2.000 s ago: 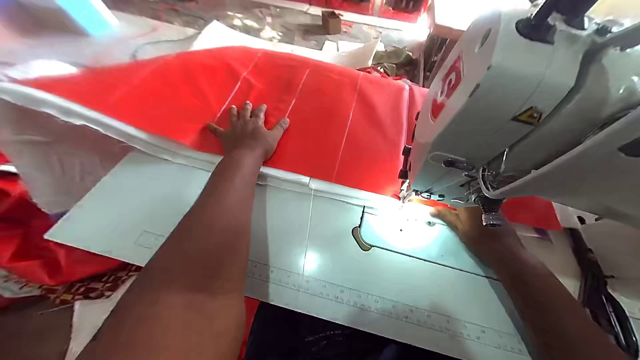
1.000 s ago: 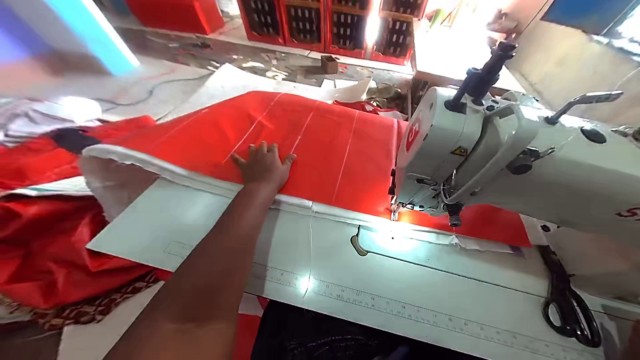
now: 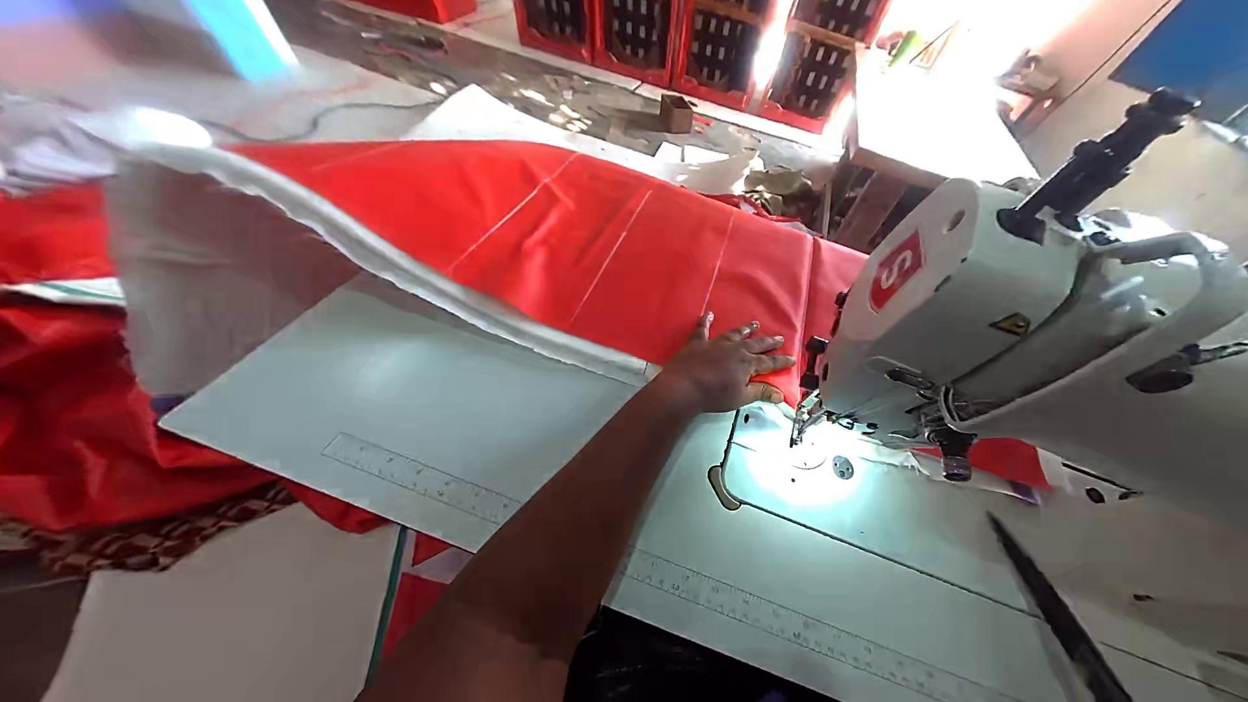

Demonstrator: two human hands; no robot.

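A red fabric panel [image 3: 643, 263] with drawn white lines and a pale edge runs across the sewing machine's bed. Palm down on its right end is my left hand [image 3: 731, 369], fingers spread, just left of the presser foot [image 3: 804, 414]. The industrial sewing machine [image 3: 985, 292] stands at right, its lamp lighting the needle plate [image 3: 814, 453]. My right hand is not in view. At the lower right, a blurred dark blade, apparently of scissors [image 3: 1053, 609], points up and left; its handle end is out of the picture.
A printed ruler scale [image 3: 780, 619] runs along the front of the white table [image 3: 546, 419]. More red fabric [image 3: 107, 419] hangs at left, over patterned cloth. Red crates [image 3: 682, 49] and a small brown block [image 3: 676, 114] lie beyond the table.
My left hand has moved right along the red fabric, up to the presser foot. My right hand, beside the needle area two seconds ago, is out of view. The scissors now lie at another angle.
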